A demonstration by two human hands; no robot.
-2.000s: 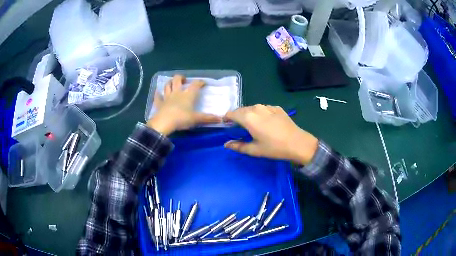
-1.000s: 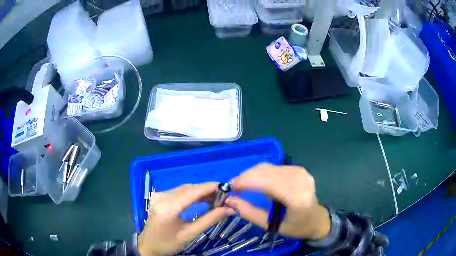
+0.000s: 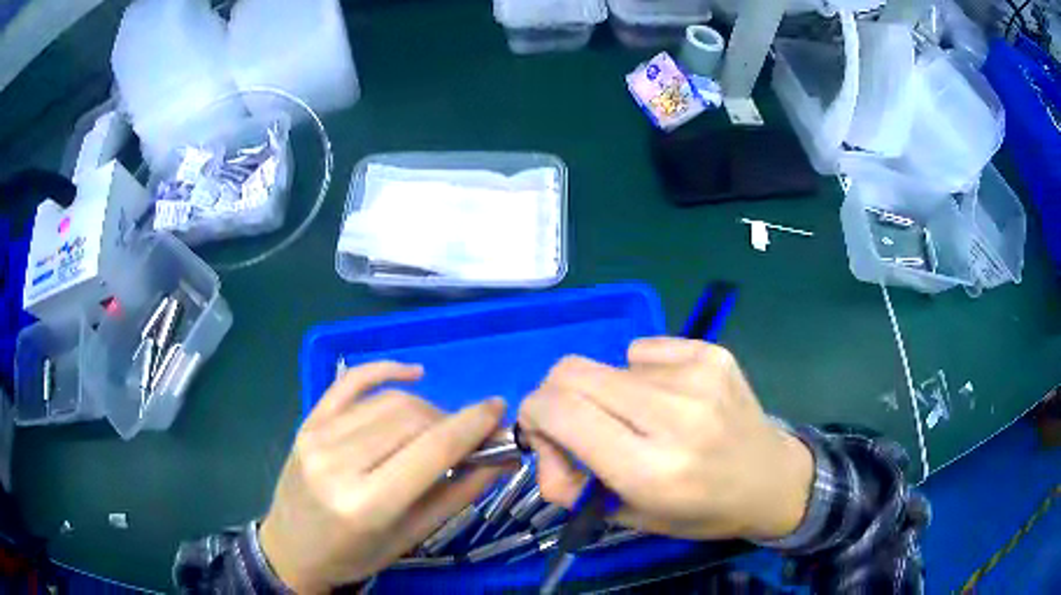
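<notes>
My left hand (image 3: 378, 471) holds a silver metal cylinder part (image 3: 489, 449) between thumb and fingers above the blue tray (image 3: 489, 337). My right hand (image 3: 669, 447) touches the dark end of that part with its fingertips. It also holds a blue and dark marker pen (image 3: 710, 312), slanting through the hand, with its upper end showing above the fingers. Several silver parts (image 3: 503, 500) lie loose in the near part of the tray, partly hidden by my hands.
A clear packing box (image 3: 451, 281) with a white liner stands beyond the tray. Clear bins with silver parts stand left (image 3: 192, 331) and right (image 3: 902, 277). A white carton (image 3: 87, 250), a black flat case (image 3: 735, 163) and a tape roll (image 3: 702, 49) lie around.
Two seconds ago both hands were at the clear box; now they are over the tray with a part. Since one second ago, the part has tilted sideways and the pen shows more clearly.
</notes>
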